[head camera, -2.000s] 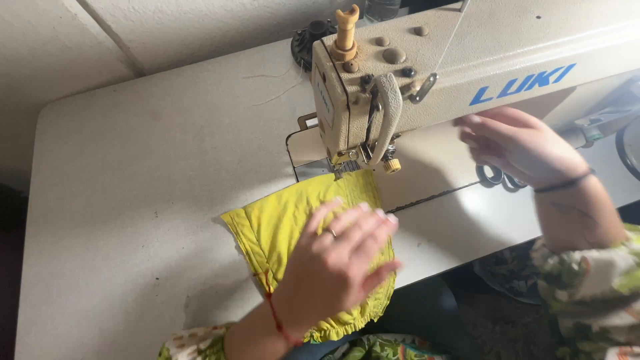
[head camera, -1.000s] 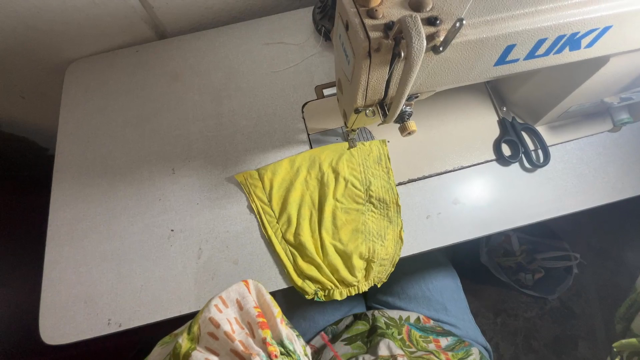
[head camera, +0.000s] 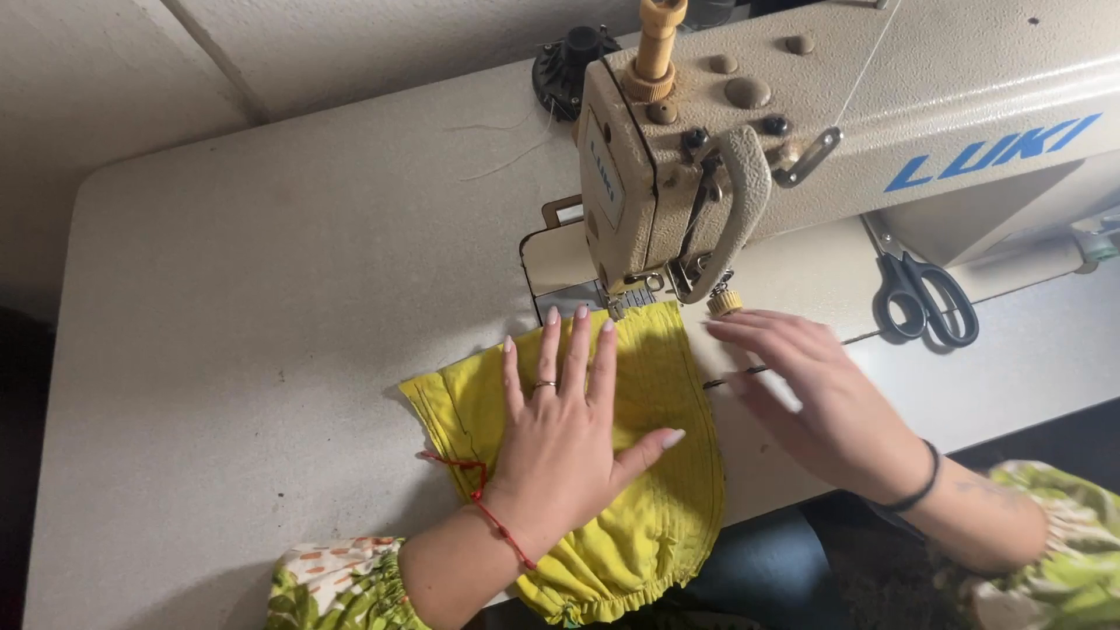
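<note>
A yellow cloth piece (head camera: 647, 516) with dark stitch lines and a gathered lower edge lies on the table, its top edge at the presser foot (head camera: 618, 308) of a beige sewing machine (head camera: 840, 105). Flat on the cloth rests my left hand (head camera: 569, 446), fingers spread and pointing at the needle area, gripping nothing. My right hand (head camera: 814, 402), slightly blurred, hovers right of the cloth near the yellow knurled knob (head camera: 724, 303); its fingers are apart and nothing shows in them. Black-handled scissors (head camera: 926, 302) lie on the machine bed to its right.
The pale sewing table (head camera: 262, 350) extends left, with its front edge by the person's lap. Loose threads (head camera: 507, 166) and a black round object (head camera: 577, 70) are behind the machine head. A wall (head camera: 350, 52) runs along the back.
One second ago neither hand was over the table; now my left hand is on the cloth and my right hand is beside the machine head. The cloth remains by the presser foot.
</note>
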